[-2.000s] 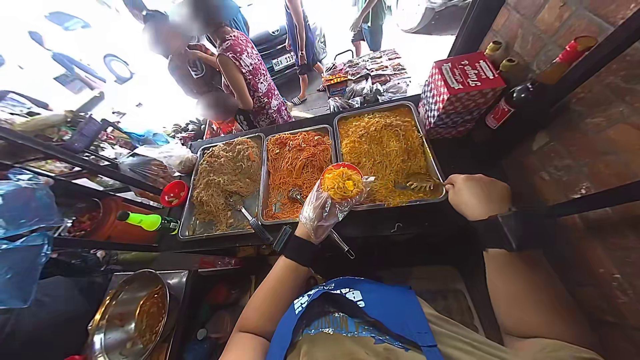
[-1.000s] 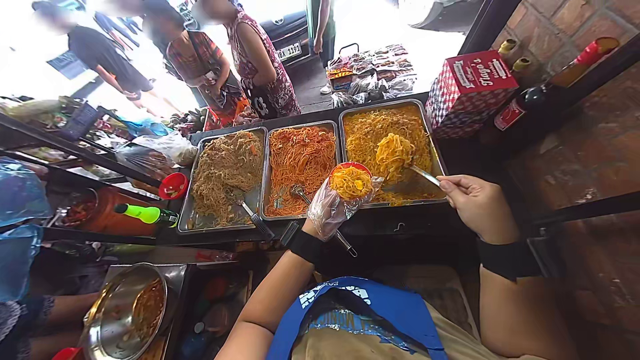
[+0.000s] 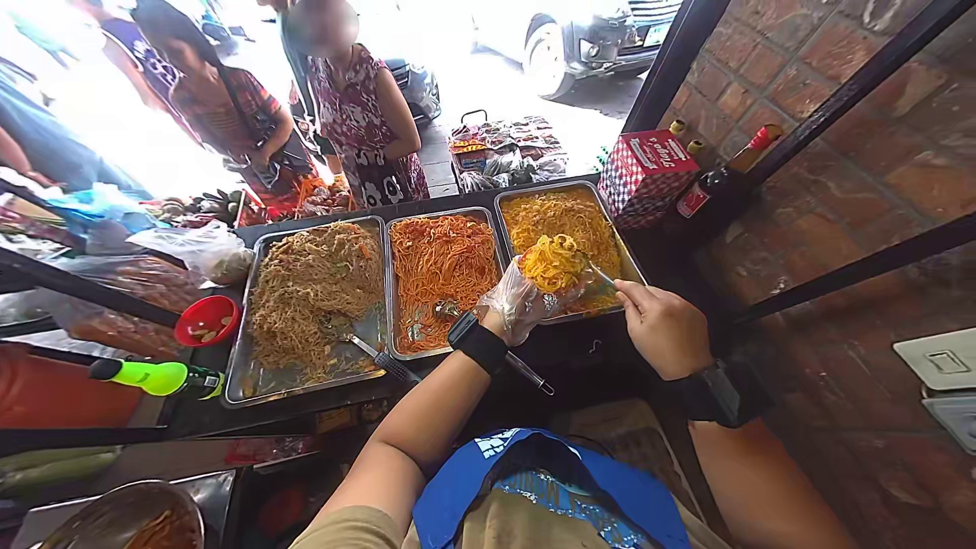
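Observation:
My left hand (image 3: 518, 303), in a clear plastic glove, holds a small bowl, mostly hidden beneath a heap of yellow noodles (image 3: 552, 263). My right hand (image 3: 662, 324) is bare and grips the metal handle of a serving utensil (image 3: 601, 273), whose head is at the heap. Both are over the near part of the metal tray of yellow noodles (image 3: 629, 263). Left of it stand a tray of orange noodles (image 3: 442, 267) with a utensil in it and a tray of brown noodles (image 3: 320, 290), where a serving utensil with a dark handle (image 3: 385, 358) rests.
A red bowl (image 3: 207, 320) and a yellow-green bottle (image 3: 156, 377) are at the left. A red checkered box (image 3: 648, 177) and a dark sauce bottle (image 3: 709, 194) stand at the right. Several people stand beyond the counter. A metal pan (image 3: 126, 518) is at lower left.
My right hand has lifted noodles from the yellow tray and moved left, bringing the utensil to the bowl. The heap over the bowl is larger. People beyond the counter have moved.

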